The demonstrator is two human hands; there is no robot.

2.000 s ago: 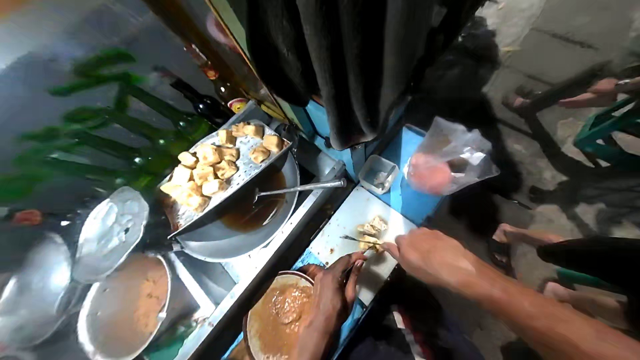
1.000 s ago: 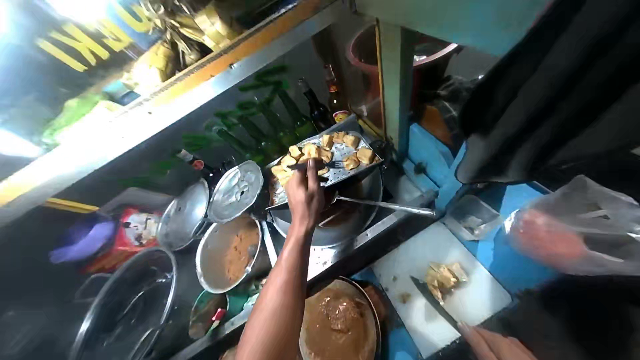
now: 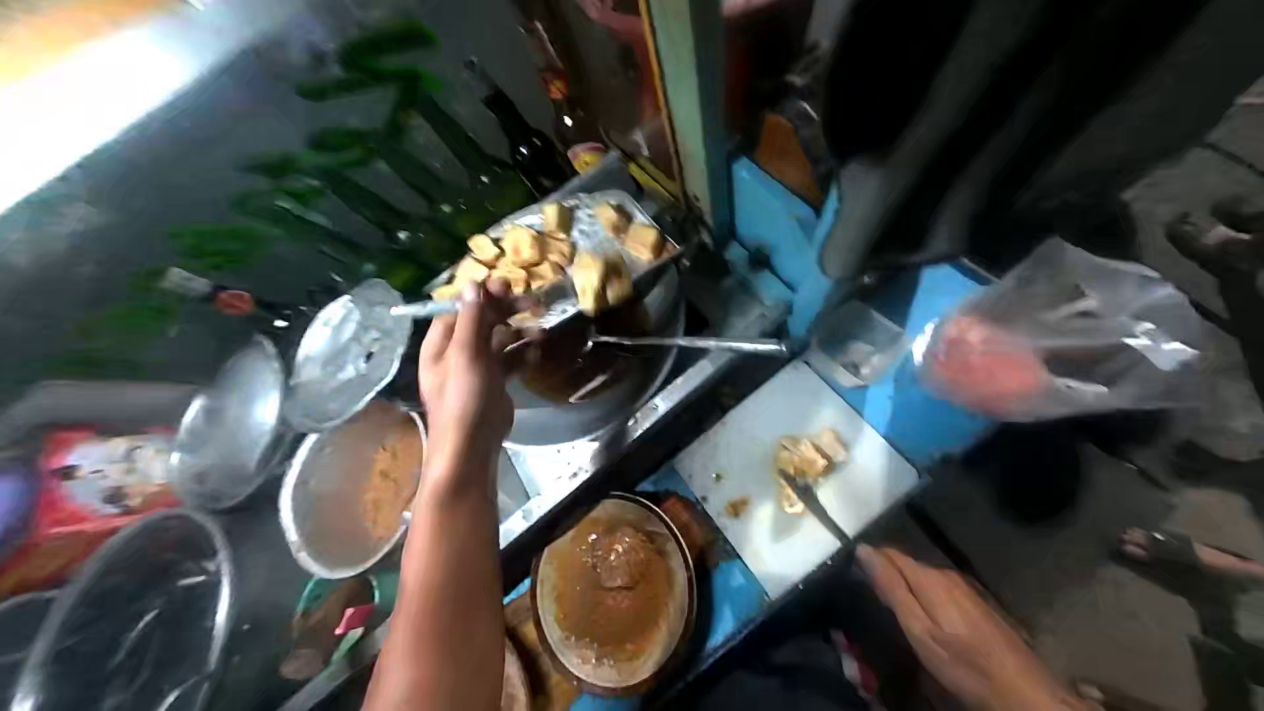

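My left hand [image 3: 469,360] is closed around a utensil with a pale handle [image 3: 425,309], over the near edge of a metal tray [image 3: 664,259] of fried tofu cubes [image 3: 521,247]. Blurred tofu pieces [image 3: 600,283] are at the utensil's far side; its tip is hidden. The tray sits above a large pan [image 3: 553,425] of dark liquid, where a long-handled metal ladle [image 3: 691,344] rests. My right hand [image 3: 938,612] holds a knife [image 3: 818,509], its blade tip touching cut tofu [image 3: 810,456] on a white cutting board [image 3: 770,538].
A bowl of brown sauce [image 3: 617,592] stands near me, left of the board. Beyond the board are a clear plastic container [image 3: 857,343] and a plastic bag [image 3: 1066,346] with something pink. A metal pot [image 3: 346,504] and lids stand left; bottles [image 3: 528,148] stand behind the tray.
Two seconds ago both hands were at the cutting board. My left hand has since moved to the tofu tray, while my right hand has stayed by the board with the knife. The view has swung.
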